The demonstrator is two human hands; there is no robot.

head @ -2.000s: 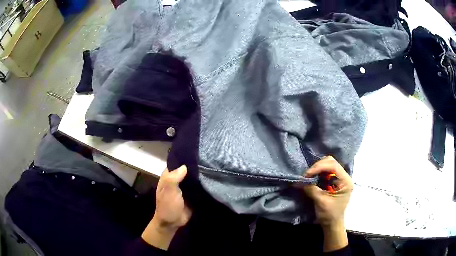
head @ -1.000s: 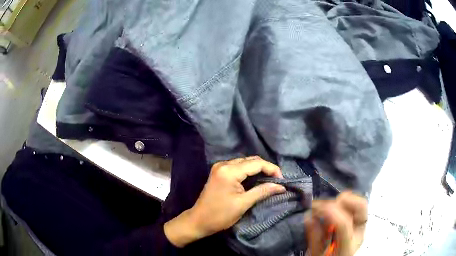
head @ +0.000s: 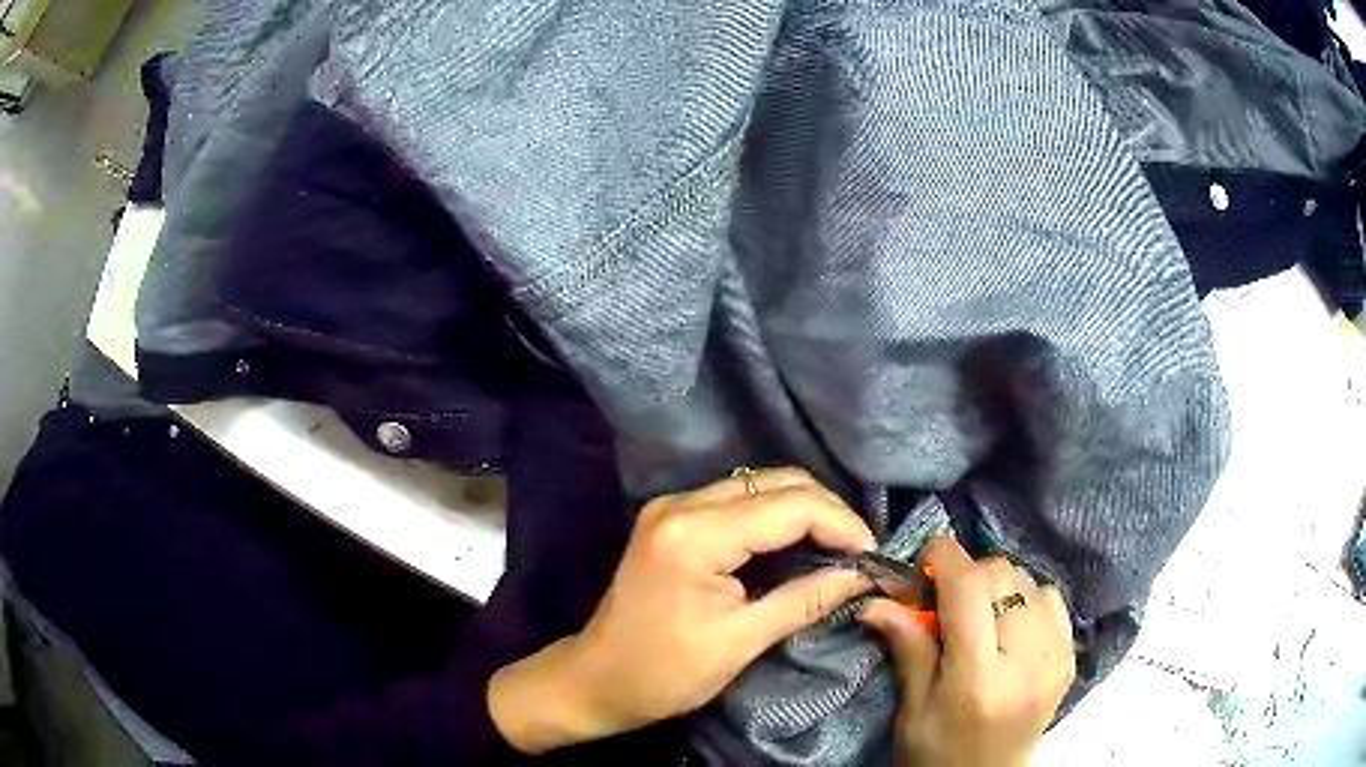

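A denim jacket (head: 899, 225), grey inside and near-black outside, lies in front of me, partly inside out. My left hand (head: 704, 599) pinches a dark folded seam of it between thumb and fingers, near the jacket's lower edge. My right hand (head: 981, 644) is right beside it and holds orange thread snips (head: 929, 596), mostly hidden in the fingers. The snips' blades are at the seam by my left fingertips; I cannot tell whether they cut. Loose threads are too small to make out.
The white, marked table (head: 1243, 450) shows at right and in a strip at left. Another jacket (head: 1243, 210) with silver buttons lies at upper right. A dark garment (head: 195, 584) hangs at lower left. A tan box (head: 68, 33) stands on the floor at upper left.
My left hand has moved right from the dark edge to the seam near my right hand. My right hand moved lower, then inward to my left fingertips. The view has shifted closer to the jacket.
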